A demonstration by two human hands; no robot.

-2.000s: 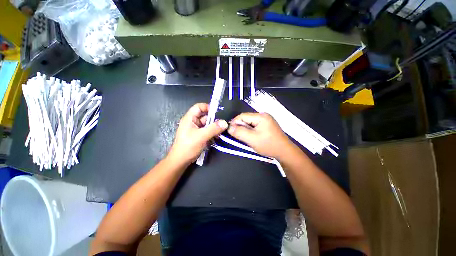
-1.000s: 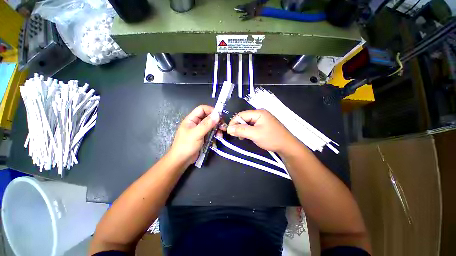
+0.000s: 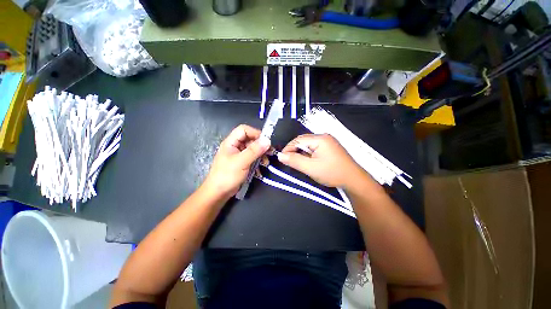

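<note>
My left hand point(image 3: 232, 160) holds a narrow silver-grey loading bar point(image 3: 272, 121), tilted, over the black table top. White leads point(image 3: 311, 195) run from the bar's right side down to the right, passing under my right forearm. My right hand point(image 3: 317, 160) pinches the end of a lead close to the bar's middle; the tiny end is partly hidden by the fingers. Unmoulded leads point(image 3: 356, 148) lie in a fan right of my hands. Four white leads point(image 3: 294, 93) stick out from under the green platen.
A large bundle of white leads point(image 3: 72, 148) lies at left, a clear bag of white parts point(image 3: 124, 51) behind it. The green platen point(image 3: 211, 53) with blue-handled cutters point(image 3: 356, 20) spans the back. A white bin point(image 3: 36, 259) stands lower left, a cardboard box point(image 3: 477, 235) lower right.
My right hand holds a lead end at the bar, where its fingers have shifted slightly. The leads hanging from the bar have swung a little. The bar is a bit more tilted than two seconds ago.
</note>
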